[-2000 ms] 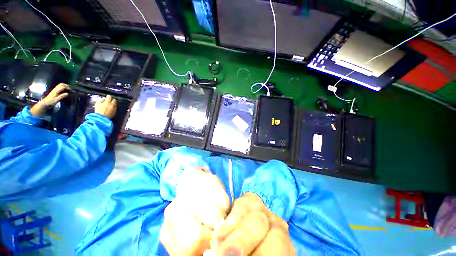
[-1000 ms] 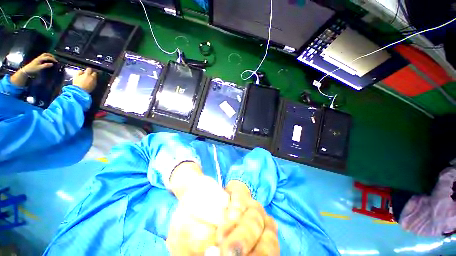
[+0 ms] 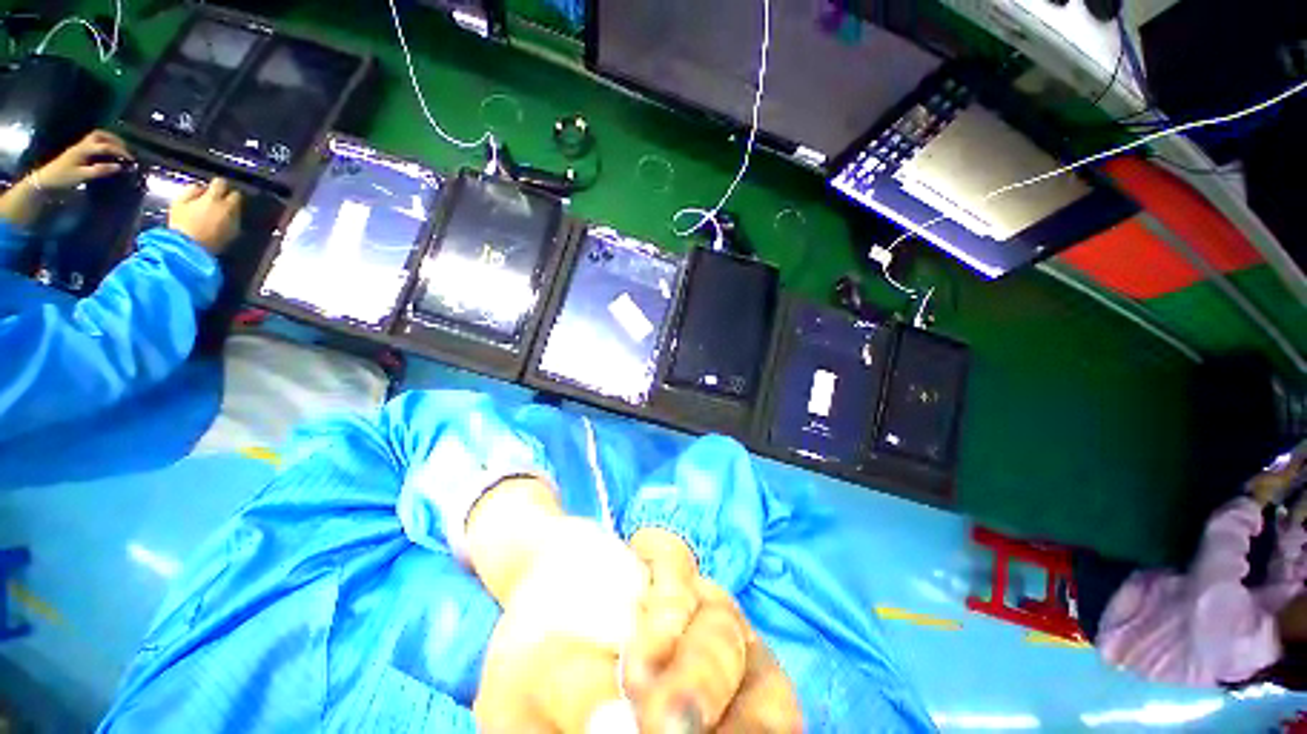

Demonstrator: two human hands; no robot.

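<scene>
My left hand and my right hand are together low in front of my chest, fingers folded against each other. Glare washes out my left hand. A small white spot shows between them at the bottom; I cannot tell if it is a held item or a nail. Beyond them, black trays hold tablets side by side: a shiny silvery-blue one, a glossy dark one, a silvery one with a white label, a black one, a dark blue one and another black one. My hands touch none.
A person's hands rest on tablets at the left. White cables hang to the green mat. Behind are a monitor and a keyboard. A red stool stands at right, near another person in a pink sleeve.
The view has shifted so that the trays sit further left and the right-hand person shows more. My hands stay pressed together, with little change in the fingers.
</scene>
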